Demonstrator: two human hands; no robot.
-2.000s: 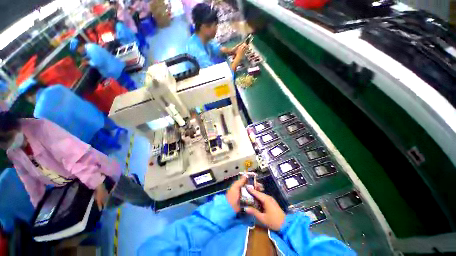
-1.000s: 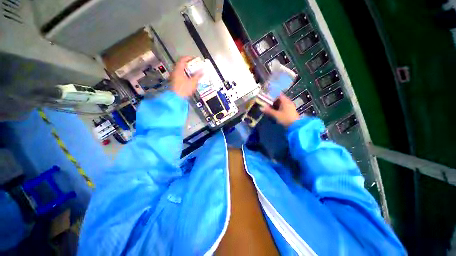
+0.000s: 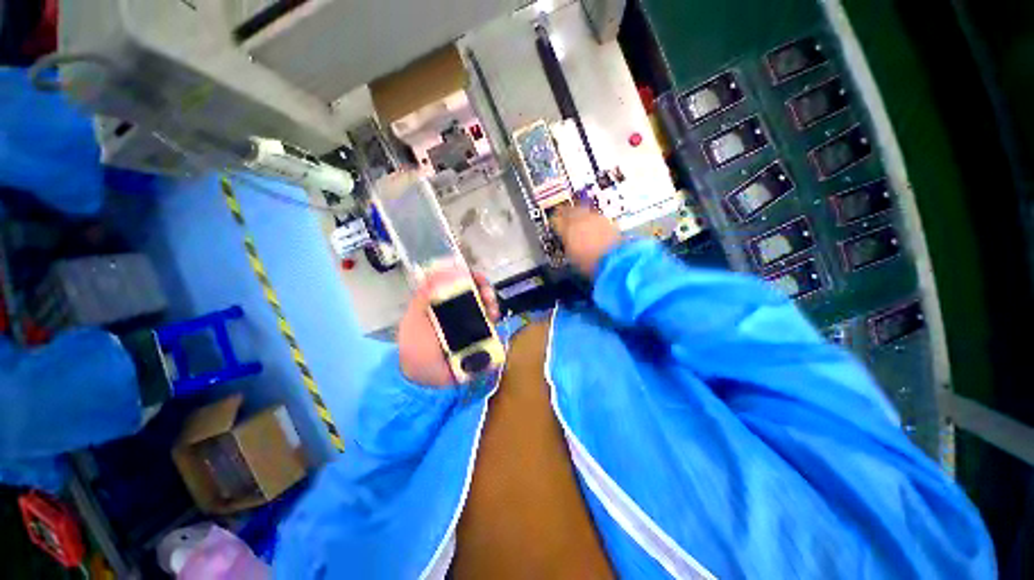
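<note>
My left hand (image 3: 429,335) holds a phone unit (image 3: 463,322) with a light gold edge, a dark screen area and a dark round part at its near end. A pale, clear flap-like sheet (image 3: 420,221) extends from its far end. My right hand (image 3: 585,236) is at the machine fixture (image 3: 542,170), over a second unit (image 3: 557,215) lying there; its fingertips are blurred, and whether they grip the unit cannot be told. A pale sheet lies on the fixture beyond that unit.
Trays with phone units (image 3: 757,190) lie on the green bench (image 3: 726,34) at the right. The off-white machine (image 3: 340,45) has a second fixture (image 3: 380,221) on its left. A blue stool (image 3: 210,346) and an open cardboard box (image 3: 240,455) stand on the left.
My left hand has moved from the fixture towards my body and now holds a unit with the sheet. My right hand has moved from beside the trays to the fixture. The view has shifted left.
</note>
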